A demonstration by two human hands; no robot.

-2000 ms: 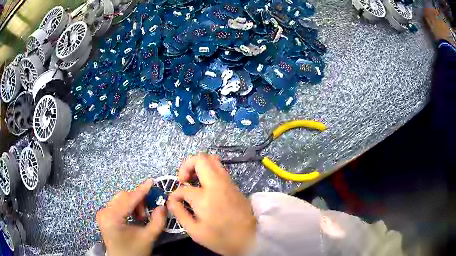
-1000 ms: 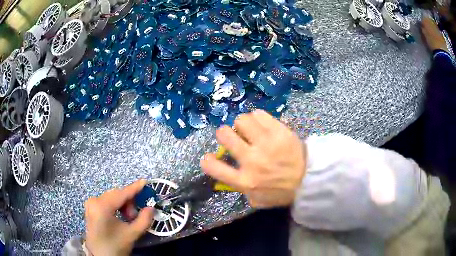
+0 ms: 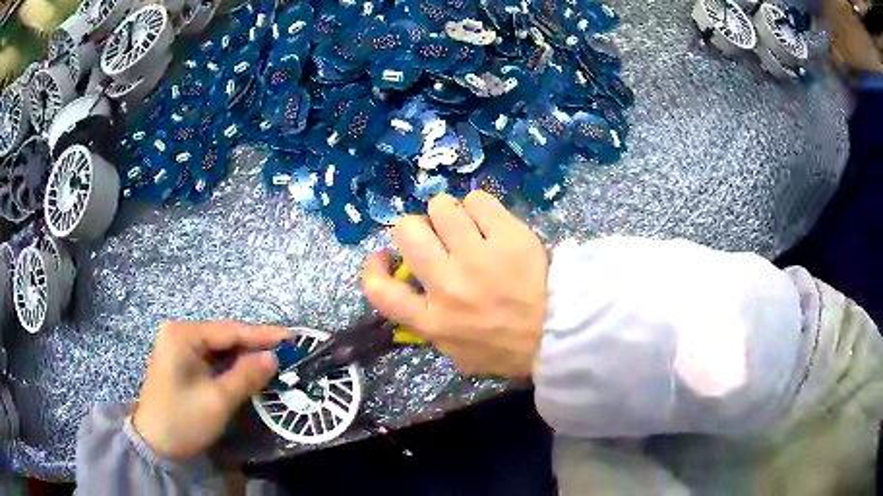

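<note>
A white spoked fan housing [image 3: 327, 412] lies face up at the bench's front edge. A small blue circuit board [image 3: 288, 353] is at its upper left. My left hand [image 3: 208, 380] pinches the board between thumb and index finger. My right hand [image 3: 470, 286] is closed around the yellow handles of the needle-nose pliers [image 3: 360, 342]. Their dark, blurred jaws reach over the housing to the board's edge. What the jaw tips touch is too blurred to tell.
A large heap of blue boards [image 3: 358, 126] lies behind my hands on the silver sheet [image 3: 692, 165]. White housings [image 3: 82, 192] are stacked along the left. More housings [image 3: 726, 24] stand at upper right, near another person's dark sleeve [image 3: 857, 184].
My right hand has picked the pliers up off the sheet and brought their jaws over the housing. My left hand still holds the board, with more of the housing now uncovered.
</note>
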